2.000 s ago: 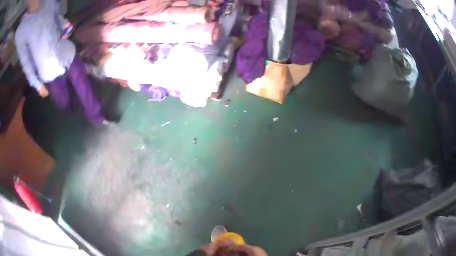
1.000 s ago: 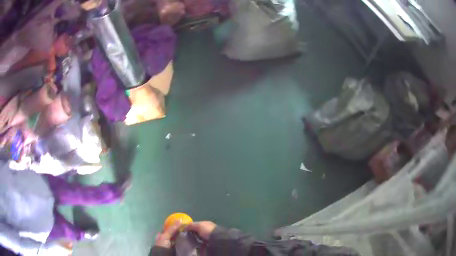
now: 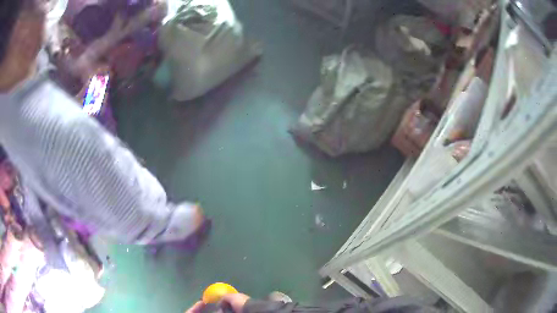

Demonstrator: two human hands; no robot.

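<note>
An orange fruit (image 3: pixel 218 292) shows at the bottom edge of the head view, left of centre. My right hand (image 3: pixel 236 301) is on the fruit's right side, with a dark sleeve running off to the right. My left hand (image 3: pixel 195 307) is at its lower left, mostly cut off by the picture's edge. The fruit is held between the two hands. The lower parts of both hands are hidden.
A person in a striped light top (image 3: pixel 91 165) is close on the left. A pale metal rack (image 3: pixel 452 195) curves along the right. Bulging sacks (image 3: pixel 351 104) stand on the green floor (image 3: pixel 244 165) ahead. A pale sack (image 3: pixel 204 49) stands farther back.
The view has swung right. The person on the left is now much nearer, and the sacks and rack have shifted left in view. The fruit stays in my hands, lower in the picture.
</note>
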